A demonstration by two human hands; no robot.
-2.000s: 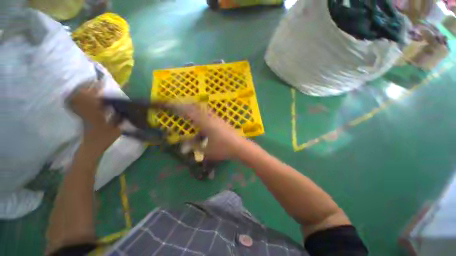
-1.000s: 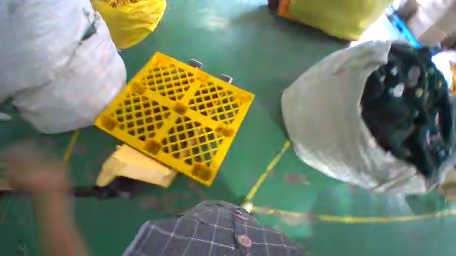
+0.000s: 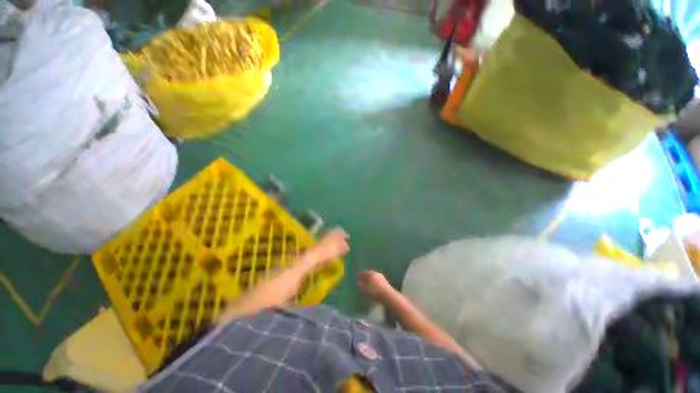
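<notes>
The yellow plastic pallet (image 3: 209, 263) lies at lower left on a hand pallet truck, whose pale yellow body (image 3: 100, 355) shows at its near end. Two small fork tips stick out at its far edge. My left hand (image 3: 334, 244) is over the pallet's right corner, small and blurred. My right hand (image 3: 372, 282) is just right of it, over the floor, with fingers that look curled. I see nothing held in either hand. The truck's handle is only partly in view, as a dark bar at the lower left edge.
White sacks (image 3: 77, 130) stand at left, beside an open yellow sack of small yellow pieces (image 3: 207, 77). A white sack with dark goods (image 3: 499, 307) is close at right. A large yellow sack (image 3: 537, 100) sits on an orange truck (image 3: 460, 88) at upper right.
My hands have left the handle and come in front of my body. The view has turned right and up, so the pallet sits lower left and the large yellow sack shows more fully.
</notes>
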